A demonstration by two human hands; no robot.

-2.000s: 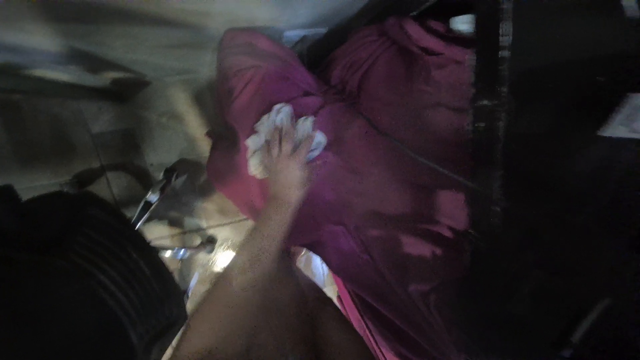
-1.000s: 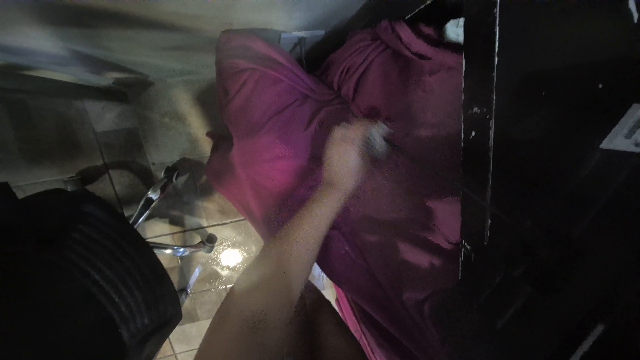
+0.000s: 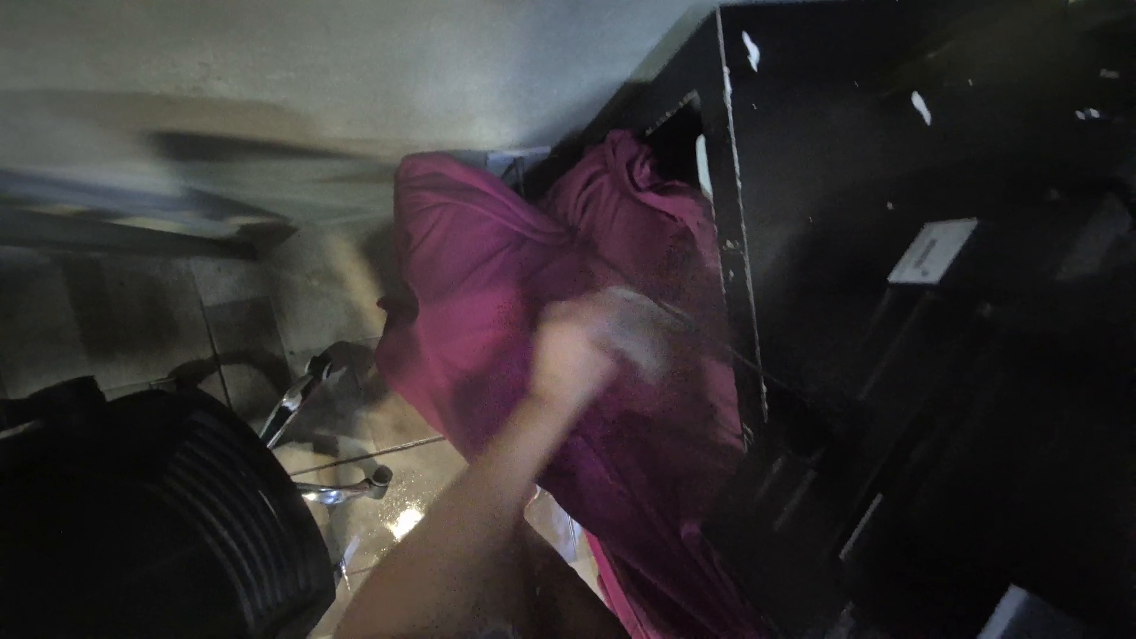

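Observation:
My left hand (image 3: 577, 351), blurred by motion, is over the middle of a large piece of magenta fabric (image 3: 470, 266). A crumpled pale cloth (image 3: 643, 333) is in its grip, at the finger side. Beneath the hand the fabric is spread in folds over a bulky form; what lies under it is hidden. Its upper right part is bunched near an opening in a black panel, and its lower end trails down to the bottom edge. My right hand cannot be seen. A brown, skin-like shape beside my forearm at the bottom is too dark to identify.
A black ribbed object (image 3: 204, 497), perhaps a chair part, stands at lower left, beside chrome legs (image 3: 342, 488) on a tiled floor (image 3: 413, 470). Black furniture (image 3: 825, 355) with chipped edges and a pale label borders the right side. A pale wall (image 3: 355, 71) is behind.
My left hand, with the pale cloth, has moved from the fabric's upper left part to its middle. The view has shifted, showing more of the wall and black furniture.

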